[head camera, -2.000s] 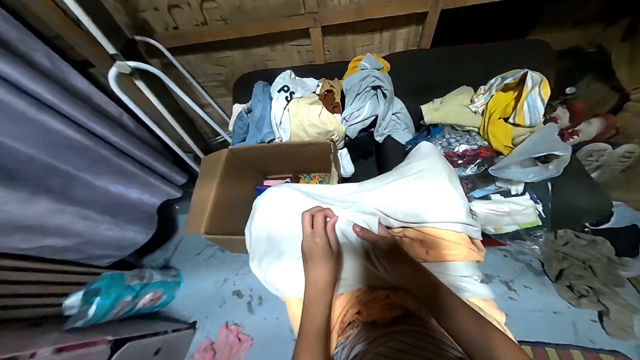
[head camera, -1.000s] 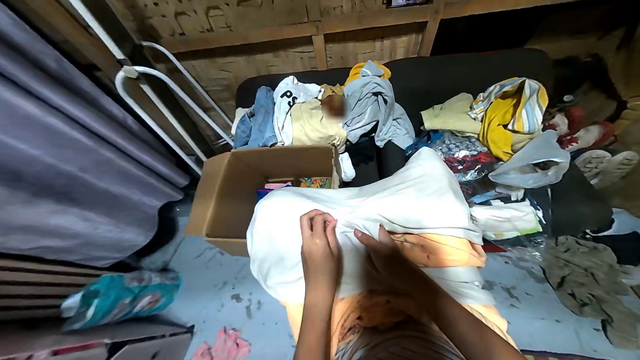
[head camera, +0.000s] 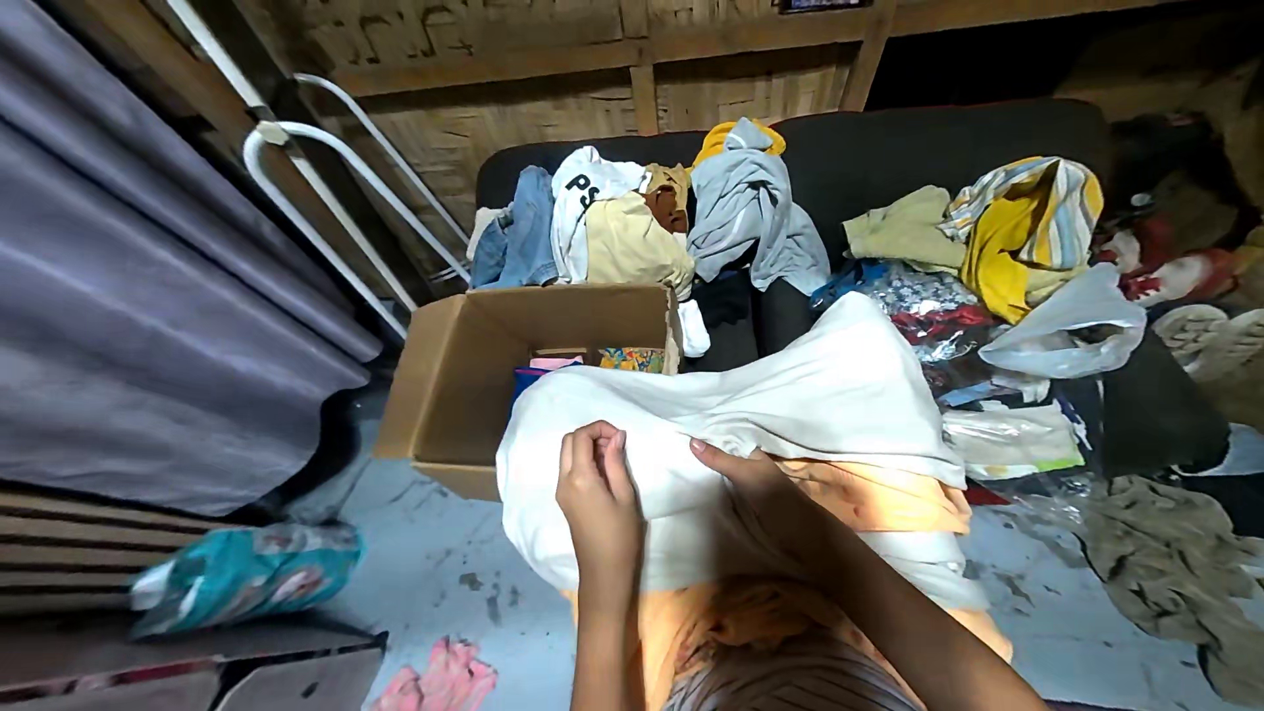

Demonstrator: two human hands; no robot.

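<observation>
A white cloth is spread over my lap, with orange and white fabric showing under it. My left hand rests on the cloth's left part, its fingers curled and the thumb close to the index finger; whether it pinches fabric I cannot tell. To its right, my right hand lies on the cloth beside some bunched folds, thumb stretched toward the left hand, the other fingers mostly hidden. Just beyond the cloth's left side stands an open cardboard box, holding a few colourful items.
A dark sofa carries piled clothes, yellow and striped cloths and a plastic bag. At left are a grey curtain, a white metal frame and a teal package. Pink cloth and brown cloth lie lower down.
</observation>
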